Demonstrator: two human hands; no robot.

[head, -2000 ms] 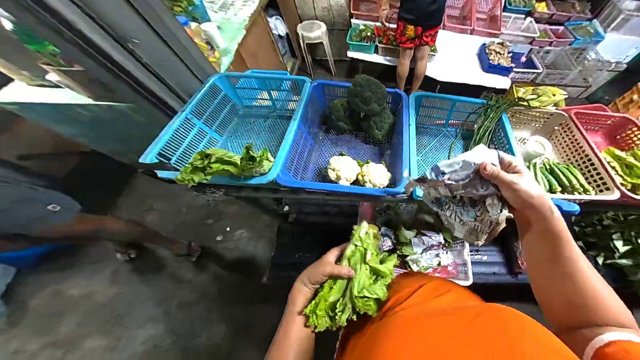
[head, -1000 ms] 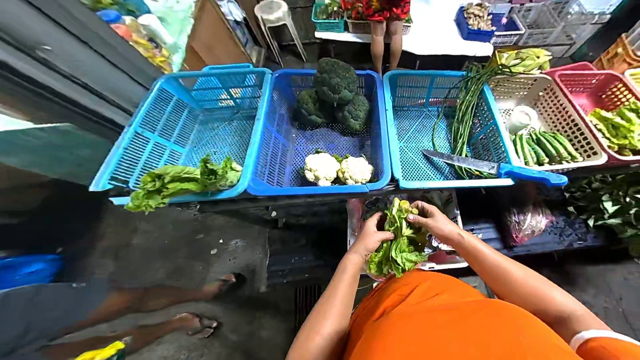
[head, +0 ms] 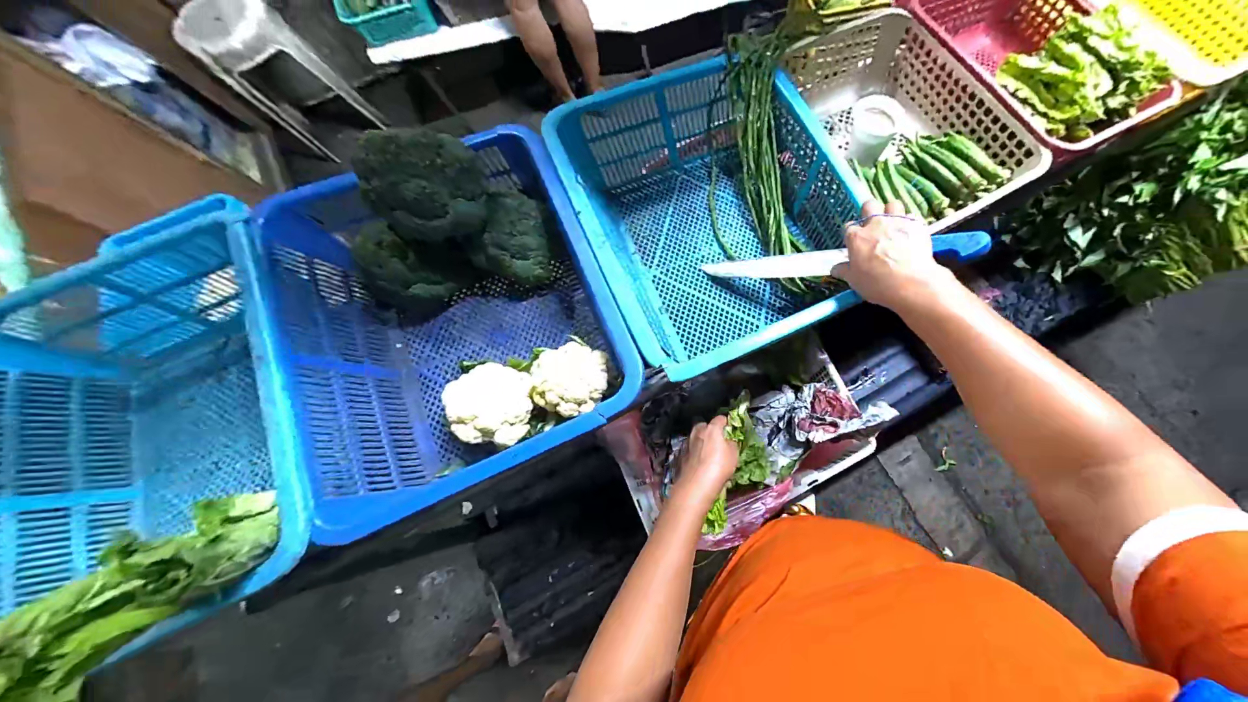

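My right hand point(head: 889, 255) is on the knife point(head: 775, 265) where blade and blue handle meet; the knife lies across the front rim of a light blue plastic basket point(head: 673, 195). Long green beans point(head: 759, 146) hang in that basket. Lower down, my left hand point(head: 710, 453) holds leafy lettuce point(head: 746, 453) over a low tray point(head: 838, 466) with crumpled newspaper point(head: 780, 419) and pink plastic. Left of these, a dark blue basket point(head: 341, 390) contains broccoli point(head: 419, 185) and cauliflower point(head: 487, 402). More leafy greens point(head: 146, 585) lie over the corner of the leftmost basket point(head: 263, 390).
A beige basket point(head: 1024, 156) with okra-like green pods point(head: 936, 175) and a white cup point(head: 873, 127) stands to the right, beside a red basket point(head: 960, 58) of lettuce. Bundled greens point(head: 1150, 195) lie at far right. A person's legs point(head: 556, 44) and a white stool point(head: 234, 39) are beyond.
The crumpled newspaper has left my right hand. Both hands were together on the lettuce a second ago; now my right hand has moved to the knife. The view has turned.
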